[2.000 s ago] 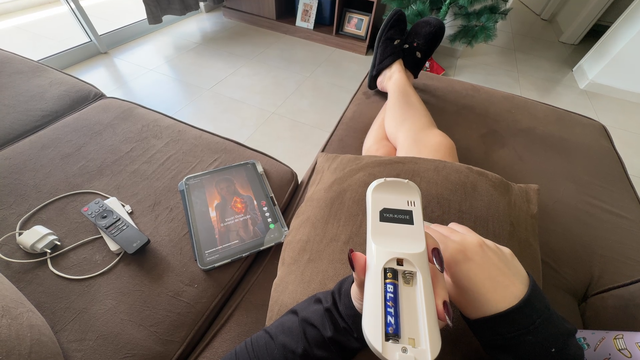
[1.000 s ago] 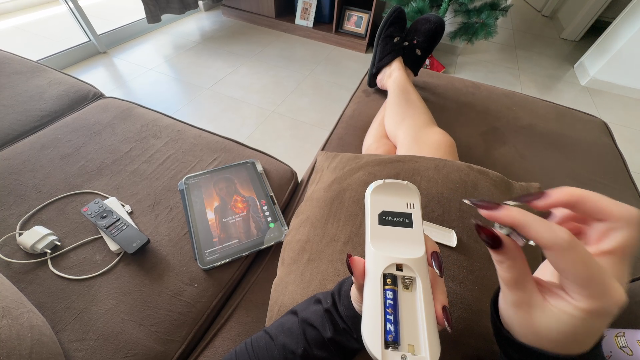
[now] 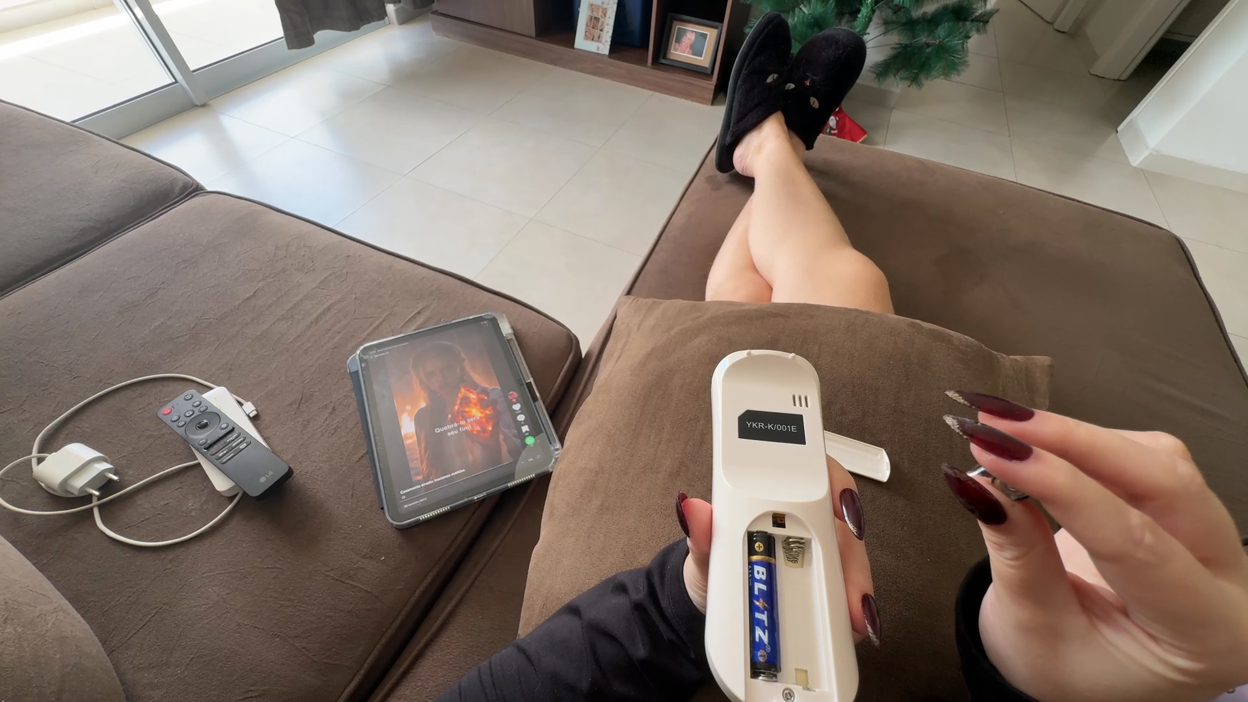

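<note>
My left hand (image 3: 850, 556) grips a white remote control (image 3: 770, 468) with its back facing up, above a brown cushion (image 3: 634, 429). One blue AAA-type battery (image 3: 763, 604) lies in the left slot of its uncovered compartment; a spring shows at the top of the right slot, which holds no battery. Beyond the remote's right side, a white battery cover (image 3: 858, 455) rests on the cushion. Raised at the right, my right hand (image 3: 1102, 526) pinches a small metallic-ended object (image 3: 999, 483) between thumb and fingers, probably a battery; most of it is hidden.
On the brown sofa (image 3: 244, 292) at the left lie a tablet in a case (image 3: 453, 419), a dark remote control (image 3: 224, 442) on a white power bank-like block, and a white charger (image 3: 75, 470) with its cable. My crossed legs (image 3: 795, 224) stretch forward beyond the cushion.
My right hand has moved away from the white remote to the right and now holds a small object. The battery cover, hidden two seconds ago, is in view. My left hand stays on the remote.
</note>
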